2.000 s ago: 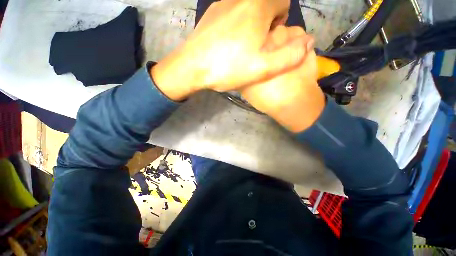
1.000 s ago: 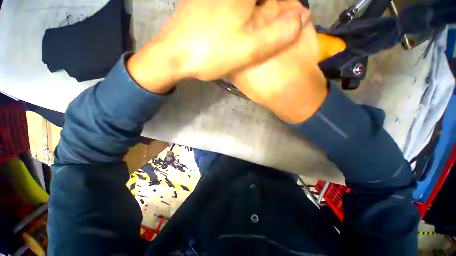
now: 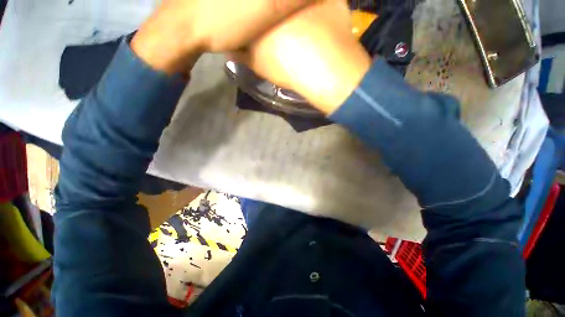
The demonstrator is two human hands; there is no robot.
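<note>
My right hand (image 3: 310,56) is around the handle of the steam iron (image 3: 279,96); the orange handle end shows beyond it. The iron's silver edge rests on a black cut piece (image 3: 302,122), whose dark edge shows below it on the white cloth-covered table (image 3: 248,155). My left hand (image 3: 210,25) is blurred and cut off by the top edge. It overlaps my right hand, and its fingers are hidden. Another black cut piece (image 3: 83,68) lies flat at the left, partly behind my left sleeve.
The metal iron rest (image 3: 505,37) is at the upper right. A light blue box (image 3: 538,176) is beyond the right table edge. A red slatted basket (image 3: 409,263) is below at the right. A tan carton (image 3: 164,207) is under the table at the left. Black scraps litter the floor.
Both hands and the iron have moved left and up in the picture. The iron rest and the black piece's lower edge now show. The left piece is more covered.
</note>
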